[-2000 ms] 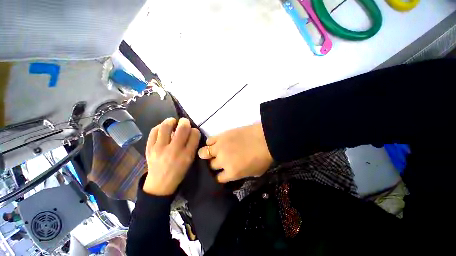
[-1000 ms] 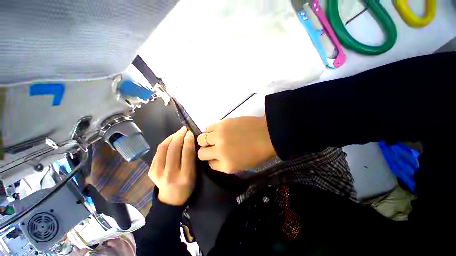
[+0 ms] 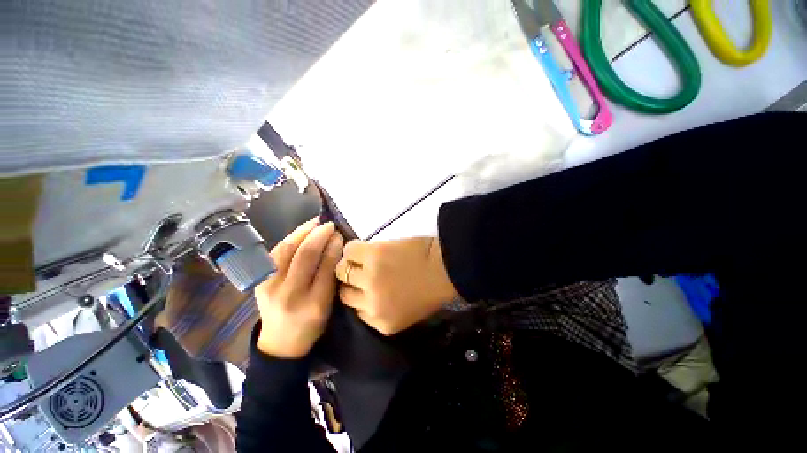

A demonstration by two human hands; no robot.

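My left hand (image 3: 299,287) and my right hand (image 3: 389,279), bare, are side by side in front of the needle area, fingertips nearly touching. Both pinch the edge of a dark fabric panel (image 3: 358,376). The folded edge (image 3: 336,211) runs from my fingertips up to the small metal parts (image 3: 292,172) of the sewing machine, beside a blue part (image 3: 255,170). The panel hangs down toward my lap. A brown plaid panel (image 3: 205,310) lies left of my left hand. The exact grip under the fingers is hidden.
The machine head (image 3: 177,199) with a ribbed grey-blue fitting (image 3: 245,264) is at left. Thread snips (image 3: 571,75) and scissors with green (image 3: 641,97) and yellow loops lie at the top right of the white table (image 3: 416,115). A grey vented unit (image 3: 84,380) is lower left.
The view has shifted, so the machine sits lower and further right. My hands stay on the dark edge; my right hand has come closer to my left since two seconds ago.
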